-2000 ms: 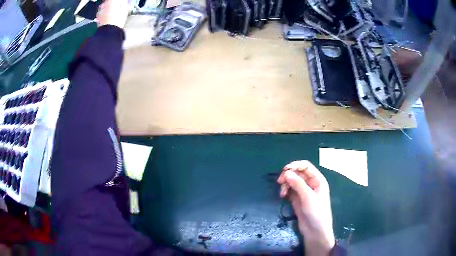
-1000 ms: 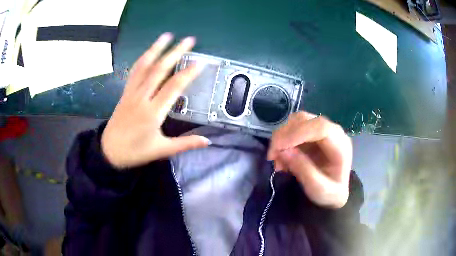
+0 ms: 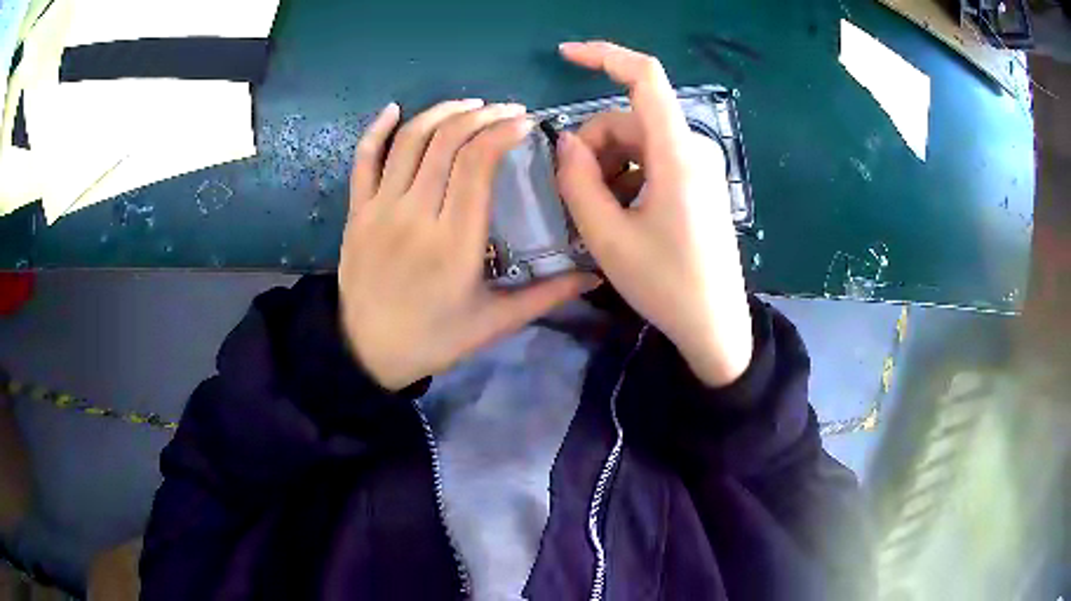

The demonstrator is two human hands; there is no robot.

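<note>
The grey rectangular front housing [image 3: 525, 202] lies at the bench's near edge with its inner side up. My left hand [image 3: 425, 241] grips its left end, fingers over the far edge and thumb along the near edge. My right hand [image 3: 660, 200] is over the middle of the housing, thumb and a fingertip close together at a short dark strip [image 3: 550, 133] near the far edge. My right index finger is raised. My right hand hides the oval window and most of the round opening.
Cream backing sheets [image 3: 159, 123] with a dark band between them lie at bench left. A pale four-sided paper piece [image 3: 887, 88] lies at the right. A tan board's edge [image 3: 957, 41] and a dark part show at the top right.
My left hand has come from the far left onto the housing, which has shifted slightly right. My right hand has moved from the housing's near right corner up over its middle.
</note>
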